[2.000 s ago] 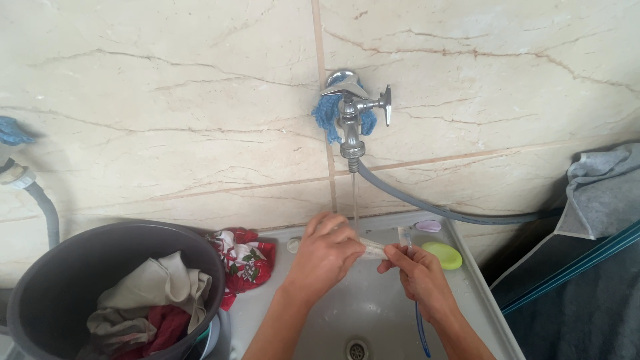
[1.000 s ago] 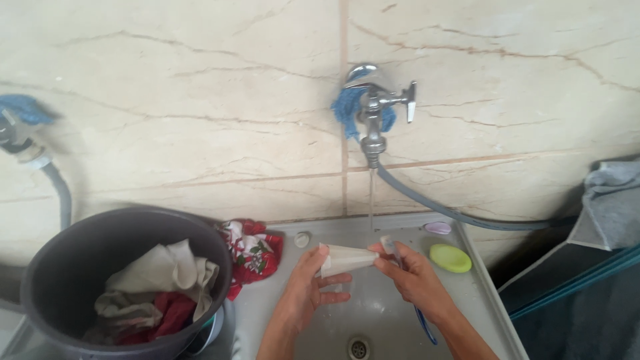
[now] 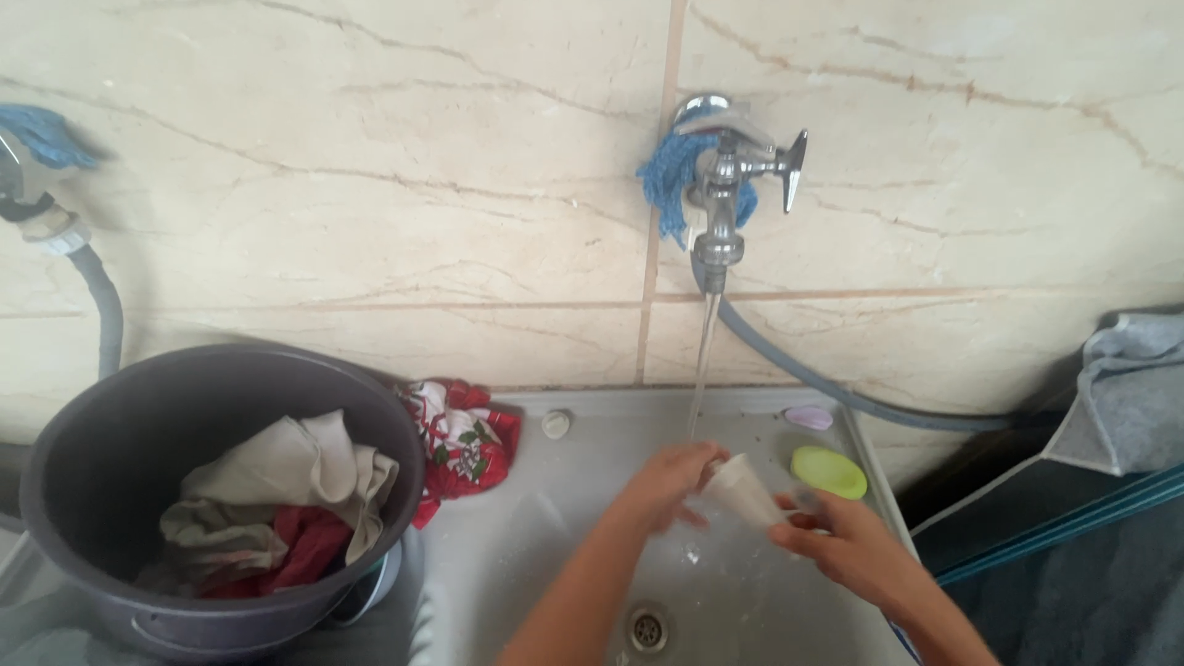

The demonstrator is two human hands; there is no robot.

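Observation:
Water runs from a chrome tap (image 3: pixel 721 194) into a grey sink (image 3: pixel 518 555), falling by my left hand (image 3: pixel 668 486). A pale, tapered object (image 3: pixel 746 490), whose exact kind I cannot tell, spans the space between my hands. Its narrower end is gripped by my right hand (image 3: pixel 846 541). The fingers of my left hand are at its wider end, blurred, so whether they grip it is unclear. Something small and whitish also shows at my right fingers. Below my hands lies the metal drain (image 3: pixel 647 627).
A dark bucket (image 3: pixel 55 518) with cloths (image 3: pixel 277 472) stands at left, beside a red patterned cloth (image 3: pixel 462 439). A white round cap (image 3: pixel 556 424), purple soap piece (image 3: pixel 808 417) and yellow-green soap bar (image 3: pixel 829 473) rest on the sink ledge. A grey hose (image 3: pixel 805 370) runs right.
The pale object was nearly level between my hands one second ago; now it slants down to the right. My left hand has turned, its fingers now bent over the wider end.

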